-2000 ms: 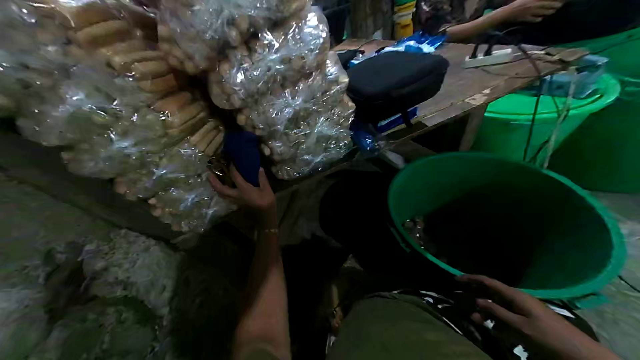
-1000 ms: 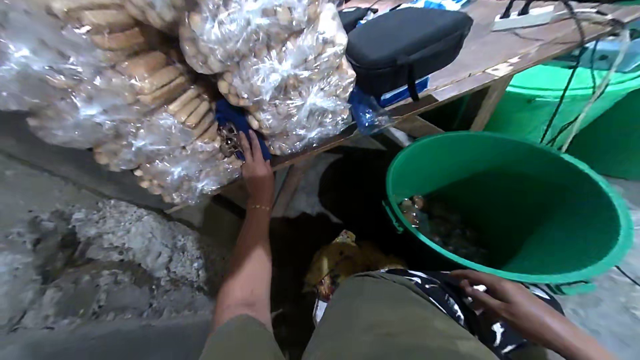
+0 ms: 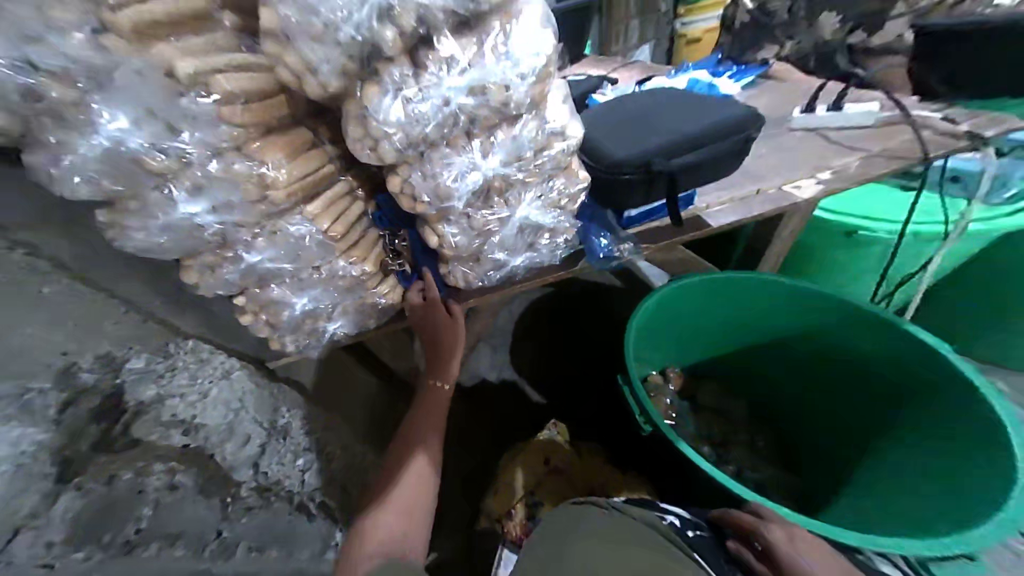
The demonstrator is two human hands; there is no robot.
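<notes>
My left hand [image 3: 434, 314] reaches up to the table's front edge and touches a dark blue cloth item with metal clips [image 3: 410, 240], tucked in the gap between stacked clear plastic bags. Whether its fingers grip the cloth is not clear. Bags of long tan pieces [image 3: 272, 160] lie left of the gap, and bags of small tan pieces [image 3: 496, 184] are piled on its right. My right hand [image 3: 768, 538] rests low by my lap, beside the rim of a large green plastic tub [image 3: 800, 280], its fingers slightly curled and partly hidden.
A black zippered case [image 3: 668, 140] lies on the wooden table [image 3: 800, 172], near a white power strip [image 3: 836, 116] and hanging cables. Another green tub [image 3: 848, 228] stands under the table's right end. Rough concrete [image 3: 200, 448] is at lower left. A yellowish bag [image 3: 560, 472] lies below.
My left hand has moved from over the blue cloth to its lower end. The co-worker's arm seen at the upper right two seconds ago is out of view. My right hand stays by my lap.
</notes>
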